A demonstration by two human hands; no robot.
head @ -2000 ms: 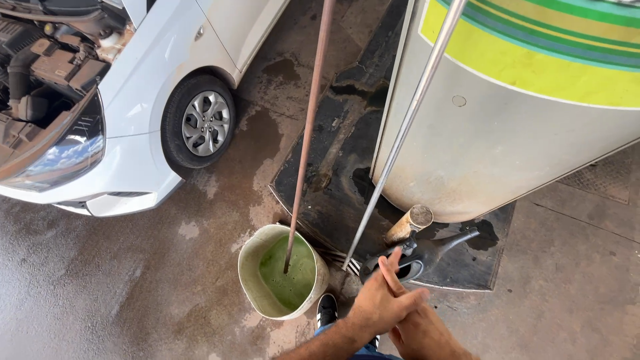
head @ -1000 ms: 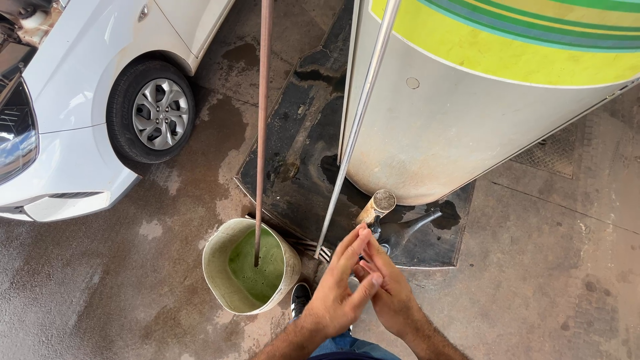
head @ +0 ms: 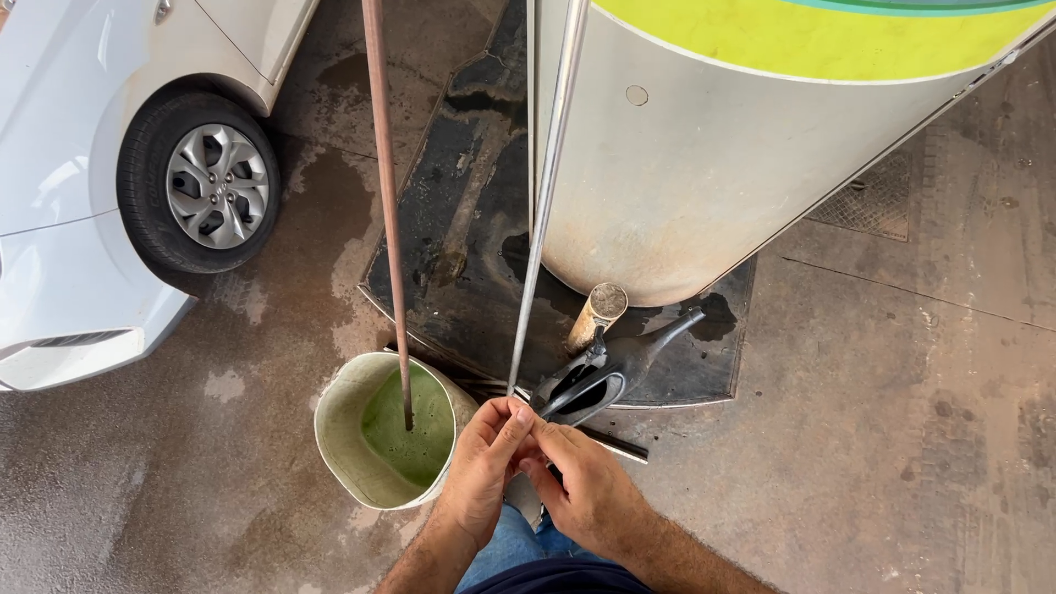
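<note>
My left hand (head: pixel 487 458) and my right hand (head: pixel 582 474) meet at the fingertips in front of my body, with no object visible between them. Just beyond them lies a black watering can (head: pixel 627 363) with its spout toward the upper right. A pale plastic bucket (head: pixel 338 445) of green, slightly foamy liquid stands to the left of my left hand. The reddish wooden pole (head: pixel 388 190) dips into that liquid. A metal pole (head: pixel 544 198) slants down to a squeegee (head: pixel 619 445), partly hidden behind my hands.
A white car's front wheel (head: pixel 214 186) and bumper are at the left. Ahead rises a large grey cabinet (head: pixel 701 165) with a yellow-green band, on a black raised base (head: pixel 462 231). A short, round post (head: pixel 606 305) stands beside the watering can. A metal floor cover (head: pixel 874 198) lies at the right.
My hands were pressed and crossed together with fingers extended; now their fingers are bent and meet at the tips. The view has shifted somewhat.
</note>
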